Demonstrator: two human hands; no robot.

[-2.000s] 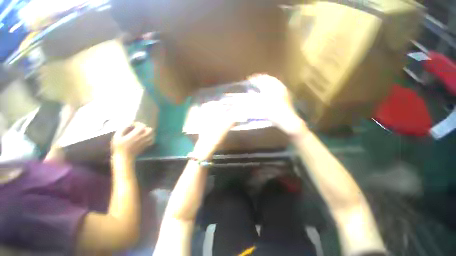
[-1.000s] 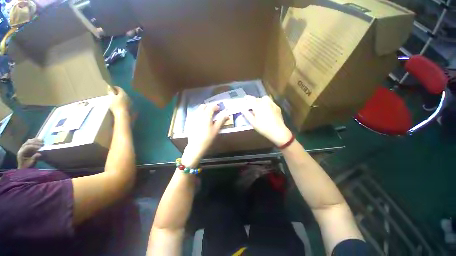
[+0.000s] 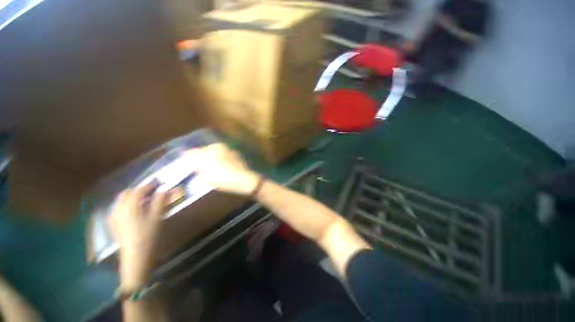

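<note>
An open brown mailer carton (image 3: 195,221) lies at the table's front edge, its large lid (image 3: 94,82) standing up behind it. Something white and flat (image 3: 173,173) lies in its opening, blurred. My left hand (image 3: 135,217) is over the carton's near left part, fingers bent. A small tan piece (image 3: 173,200) and a dark spot show beside its fingertips. My right hand (image 3: 217,166) rests over the right part of the white surface. Blur and the fingers hide whether either hand grips anything.
A large brown shipping carton (image 3: 243,82) stands right behind the mailer carton. A red chair (image 3: 348,111) is beyond it. A metal rack frame (image 3: 429,229) lies on the green floor at right. A person (image 3: 451,38) is at the far top. Part of another arm (image 3: 16,302) shows at lower left.
The view has swung right, so the cartons and my hands now appear further left. The neighbour's carton has left the picture. Both my hands remain over the open carton.
</note>
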